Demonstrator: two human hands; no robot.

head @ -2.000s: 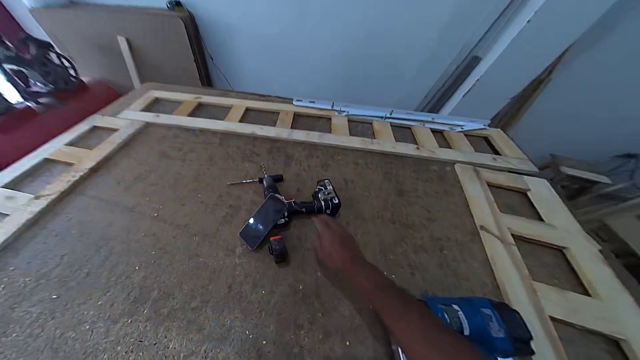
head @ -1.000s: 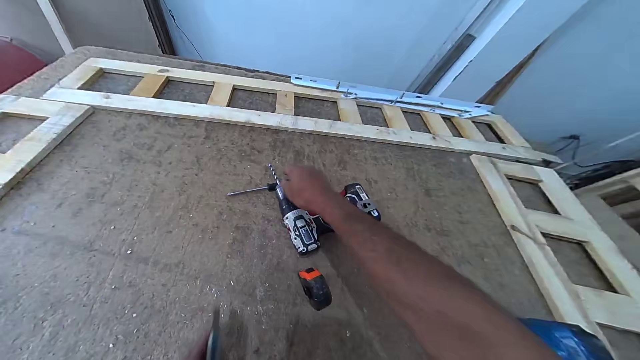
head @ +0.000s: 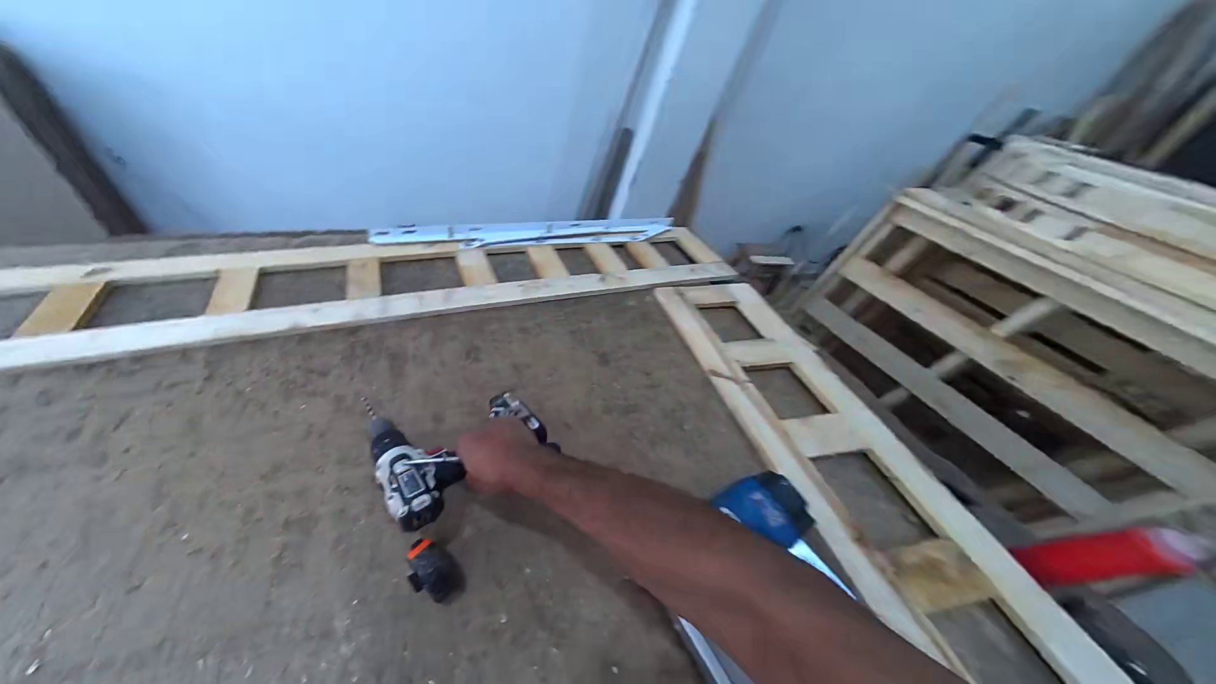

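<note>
My right hand [head: 503, 456] is closed around the handle of a cordless drill [head: 408, 484], which lies on the wooden worktop [head: 237, 532]. The drill has a twist bit in its chuck, pointing to the upper left; its battery end shows beyond my fingers. A thin metal rod seems to lie across the drill's body by my hand. Just below the drill sits a black and orange tape measure [head: 435, 570]. A blue power tool [head: 765, 508] is partly hidden behind my right forearm. My left hand is out of view.
A slatted wooden frame [head: 323, 313] runs along the back edge, with metal rails [head: 522, 231] on it. Another slatted frame [head: 836, 432] lies along the right side. Beyond it are stacked wooden frames [head: 1007, 332] and a red cylindrical object [head: 1102, 556]. A wall stands behind.
A dark phone that lay against the drill two seconds ago is gone from there. My right hand has moved from near the drill's chuck to its handle. The view has turned right.
</note>
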